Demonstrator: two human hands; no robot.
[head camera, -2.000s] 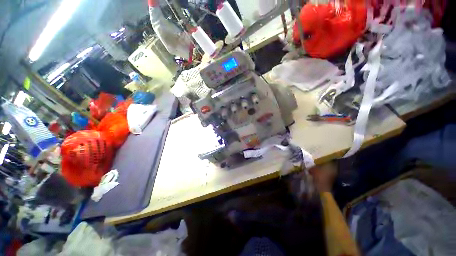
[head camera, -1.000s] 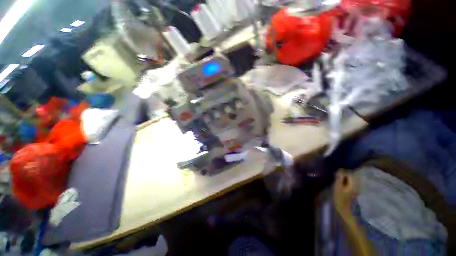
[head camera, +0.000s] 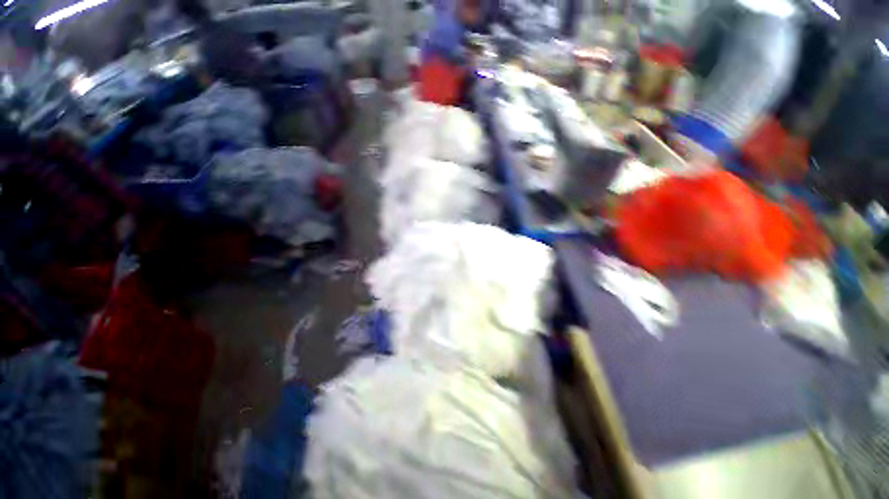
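Observation:
No hand shows in the head view, which is blurred. Nearest in front, a large heap of white garment pieces (head camera: 419, 434) lies at the bottom middle. More white heaps (head camera: 468, 283) continue behind it in a row away from me. To their right is the machine table (head camera: 751, 473) with its yellowish edge, and a grey-blue cloth or board (head camera: 682, 375) lies on it. A small white piece (head camera: 638, 294) lies on the board's far left part.
Red-orange plastic bags (head camera: 702, 224) and a white bag (head camera: 807, 302) lie at the board's far side. A scrap-littered grey floor (head camera: 263, 336) runs left of the heaps. Blue crates with pale pieces (head camera: 263, 185) and a red stool or bag (head camera: 151, 341) stand further left.
The view has swung left, away from the overlock machine to the white heaps and aisle. My right hand, low at the right earlier, is out of the picture.

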